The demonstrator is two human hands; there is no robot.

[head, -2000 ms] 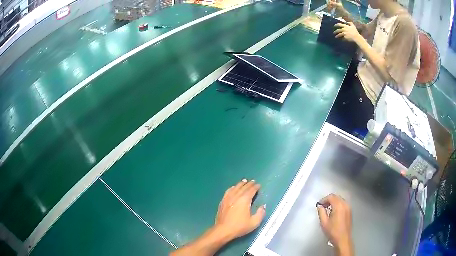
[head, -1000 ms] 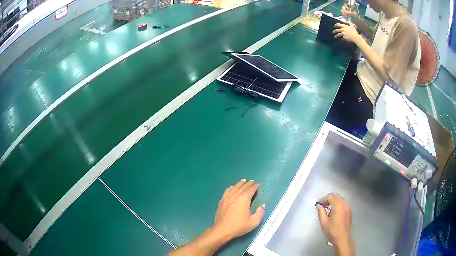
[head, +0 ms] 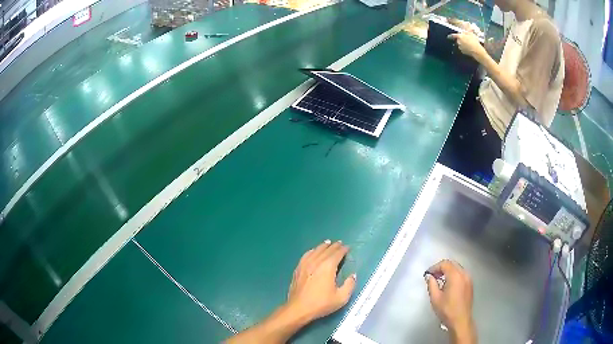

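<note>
My left hand (head: pixel 318 281) rests palm down on the green bench top (head: pixel 255 222), fingers apart, holding nothing visible. My right hand (head: pixel 452 295) is over the grey test surface (head: pixel 501 232) in its white frame. Its thumb and index finger pinch a small dark plug (head: pixel 433 275); the rest of it is hidden by the fingers. The test instrument (head: pixel 543 205), with a lit dark display, stands at the far right edge of the test surface. Red and blue leads (head: pixel 552 265) hang from its terminals.
Solar panels (head: pixel 343 111) lie overlapped and askew farther up the bench, dark cords beside them. A white rail (head: pixel 201 163) separates the bench from the conveyor belt (head: pixel 148 151). Another worker (head: pixel 521 64) at the upper right holds a dark panel (head: pixel 447 39). A black fan (head: pixel 600 259) is at the right edge.
My hands stay in nearly the same place. The other worker's second hand, visible before above the panel, no longer shows clearly, and the panel's tilt has changed slightly.
</note>
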